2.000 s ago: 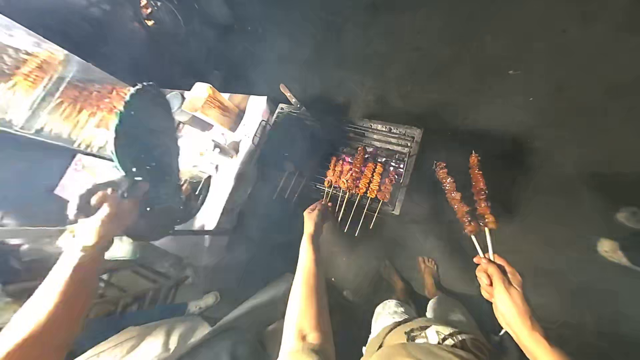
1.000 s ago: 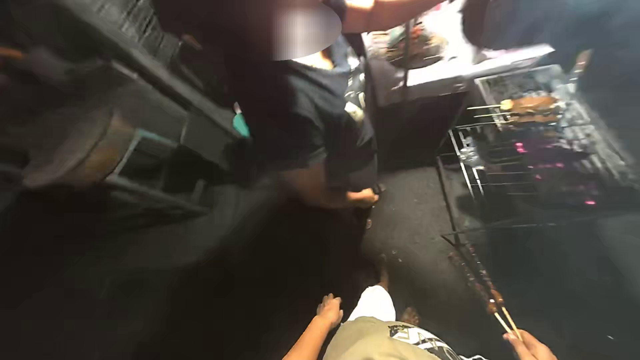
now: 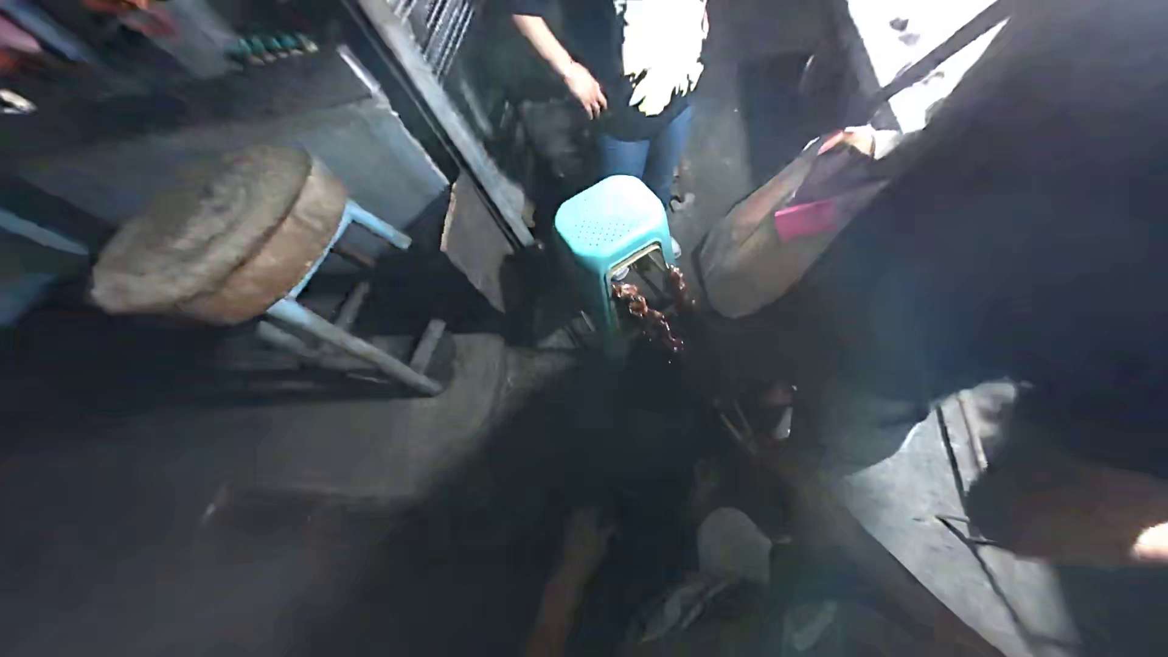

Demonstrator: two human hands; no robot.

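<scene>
Two skewers of glazed, browned meat (image 3: 650,315) point up and away near the middle of the view, in front of a turquoise plastic stool (image 3: 613,219). Their pale sticks run down into my right hand (image 3: 768,449), which is shut on them in deep shadow. My left hand (image 3: 589,538) is low in the view, left of my right forearm and apart from the skewers. Shadow hides its fingers, so I cannot tell how they are held.
A round-topped stool (image 3: 260,242) with pale blue legs stands left. Beyond the turquoise stool is a person in jeans (image 3: 646,155). Another person's dark, blurred form fills the right side, near a pink object (image 3: 805,219). A metal-barred frame (image 3: 438,87) stands at upper left.
The view has swung far around; the grill seen earlier is out of view and the turquoise stool has come in. The two skewers are still in my right hand.
</scene>
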